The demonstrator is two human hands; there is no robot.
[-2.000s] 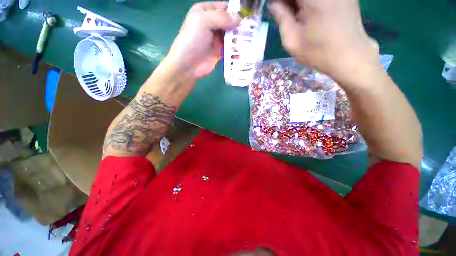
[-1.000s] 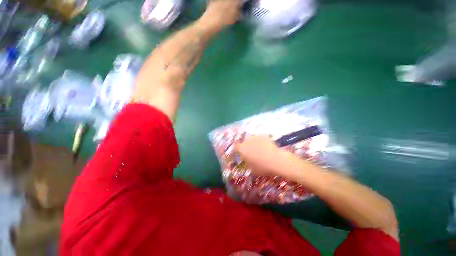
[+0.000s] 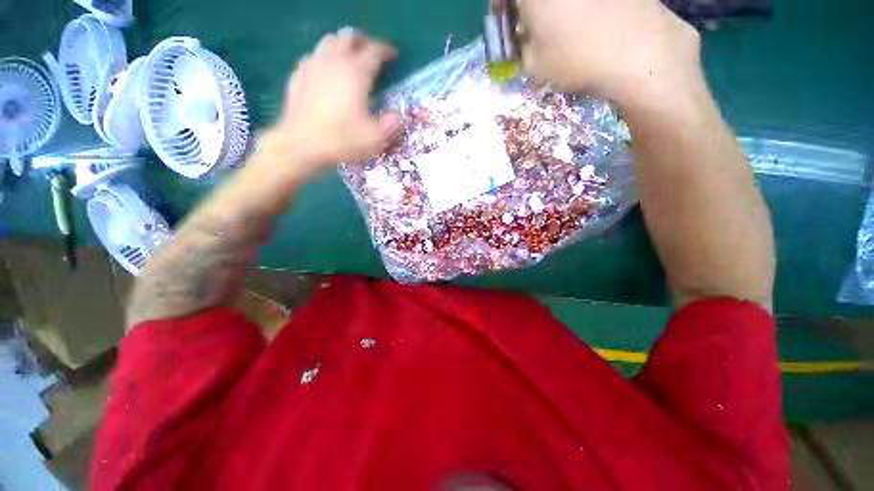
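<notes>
A clear plastic bag of copper-red and pink caps (image 3: 546, 225) with a white label lies in front of me. My left hand (image 3: 337, 101) is over the bag's upper left edge, slightly blurred, its fingers apart and nothing seen in it. My right hand (image 3: 604, 48) is fisted above the bag's upper right part. It is shut on the soft-face mallet (image 3: 499, 46), of which the silver-grey head and yellow face show. The mallet's handle is hidden in the fist.
Several white fans (image 3: 195, 107) stand and lie at the left of the green bench (image 3: 316, 240). A slim pale and dark tool (image 3: 62, 206) lies at the left edge. A translucent strip (image 3: 803, 160) and crumpled plastic (image 3: 860, 264) lie at right. Brown cardboard (image 3: 53, 297) is below the bench at left.
My left hand has come back from the far side, away from a white fan, to the bag. My right hand has lifted off the bag with the mallet. The view has shifted.
</notes>
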